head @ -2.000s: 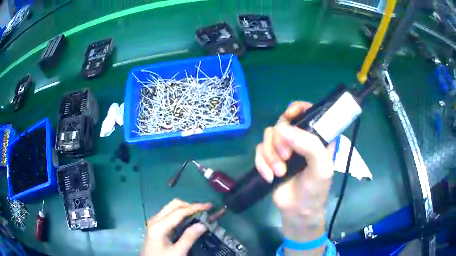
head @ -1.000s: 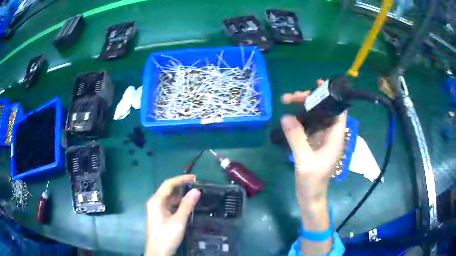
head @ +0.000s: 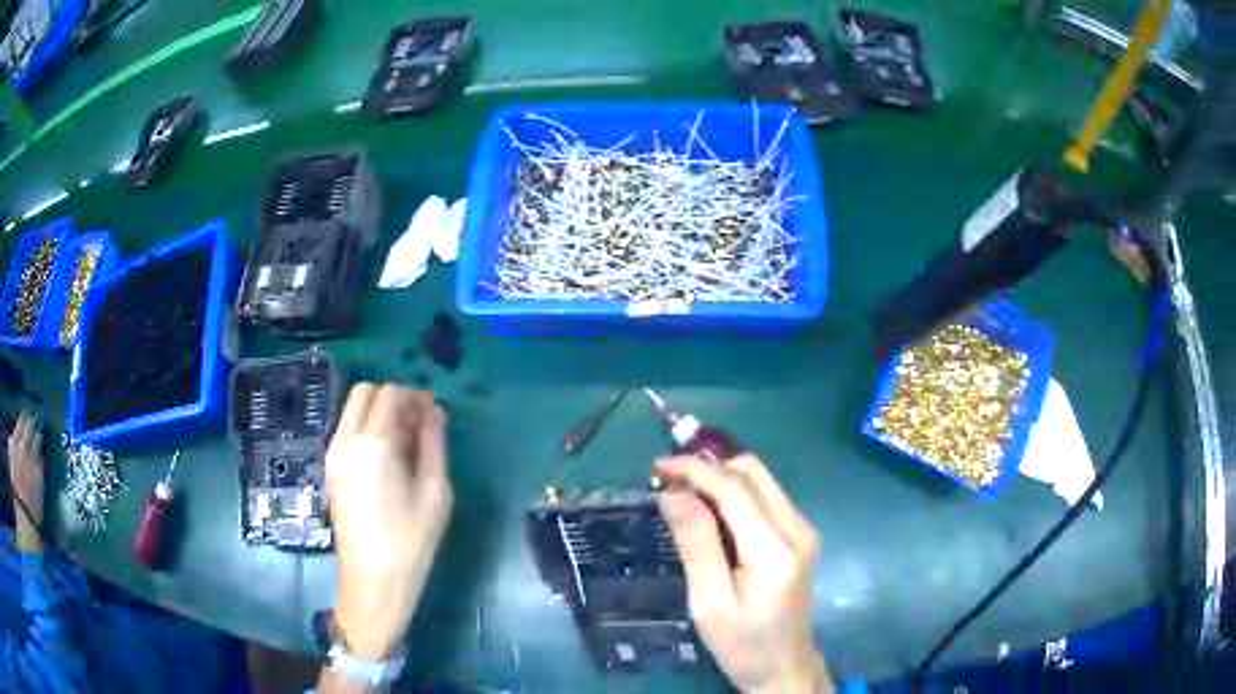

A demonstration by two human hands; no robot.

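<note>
A black device housing [head: 626, 576] lies open at the bottom middle, with small brass parts at its far edge. My right hand [head: 739, 563] holds the housing's right side, thumb and fingers at its far right corner. My left hand [head: 393, 475] is raised to the left of it, beside another open housing [head: 282, 468]; its fingers are curled and blurred, and I cannot tell whether it holds anything. The electric screwdriver [head: 973, 258] hangs free over the small right bin [head: 1033, 393] of brass nuts. A dark red bottle [head: 705, 441] and a small hand screwdriver [head: 586, 431] lie behind the housing.
The large blue bin [head: 644, 315] of white leads stands behind. Black rubber bits [head: 442, 339] and white cloth [head: 414, 244] lie left of it. Stacked housings [head: 301, 278] stand near the left blue bin [head: 217, 339]. Another person's hand [head: 25, 475] shows far left. A black cord curves down the right.
My right hand has let go of the electric screwdriver and moved down to the housing. My left hand has left the housing and moved left. The view has shifted left.
</note>
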